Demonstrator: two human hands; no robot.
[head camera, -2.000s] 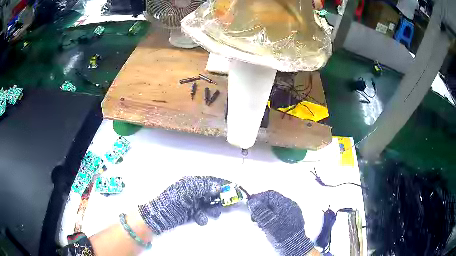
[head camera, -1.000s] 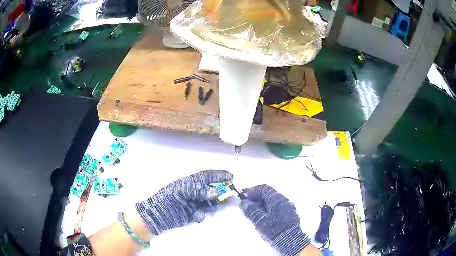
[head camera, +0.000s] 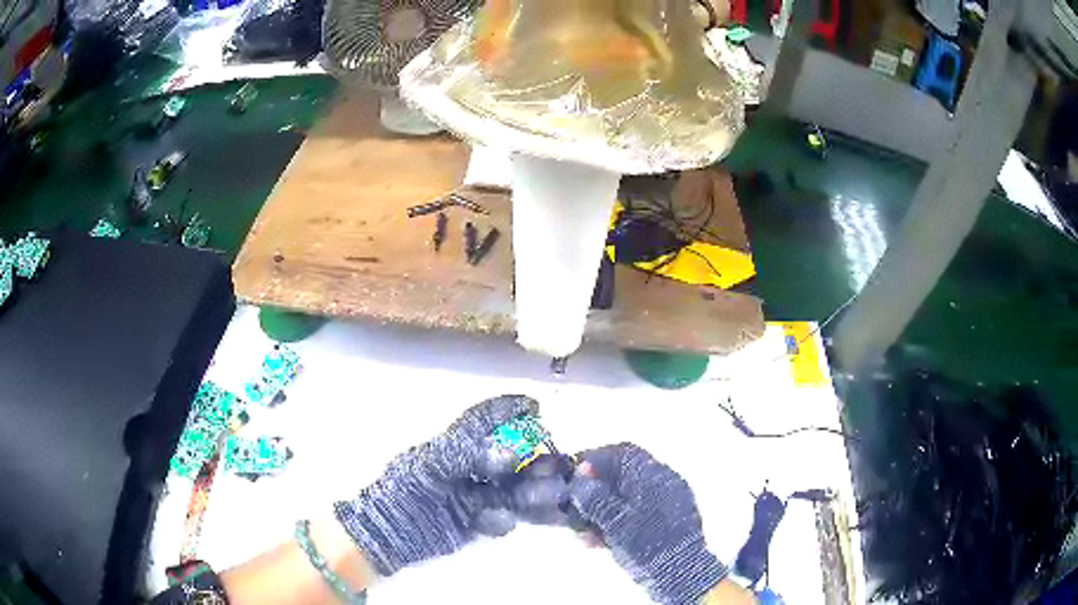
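My left hand (head camera: 443, 479), in a grey-black striped knit glove, holds a small circuit board (head camera: 518, 438) with its green-white side showing. My right hand (head camera: 644, 514), in a matching glove, is close beside it, its fingertips pinching a short black cable (head camera: 565, 455) at the board's right edge. Whether the cable is joined to the board cannot be told. Both hands are over the white surface (head camera: 390, 384), below the white sleeve (head camera: 564, 254) and its small metal tip (head camera: 558, 365). The tip does not touch the board.
Several waiting boards (head camera: 213, 408) lie at left, beside a black panel (head camera: 89, 390). A wooden platform (head camera: 355, 236) stands behind, holding dark rods (head camera: 479, 242). A folded cable bundle (head camera: 762, 532), a loose lead (head camera: 780, 430) and a dark pile of leads (head camera: 958, 496) are at right.
The board in my left hand has turned from its component side to its green-white side. My hands have come closer together. The camera view has shifted slightly.
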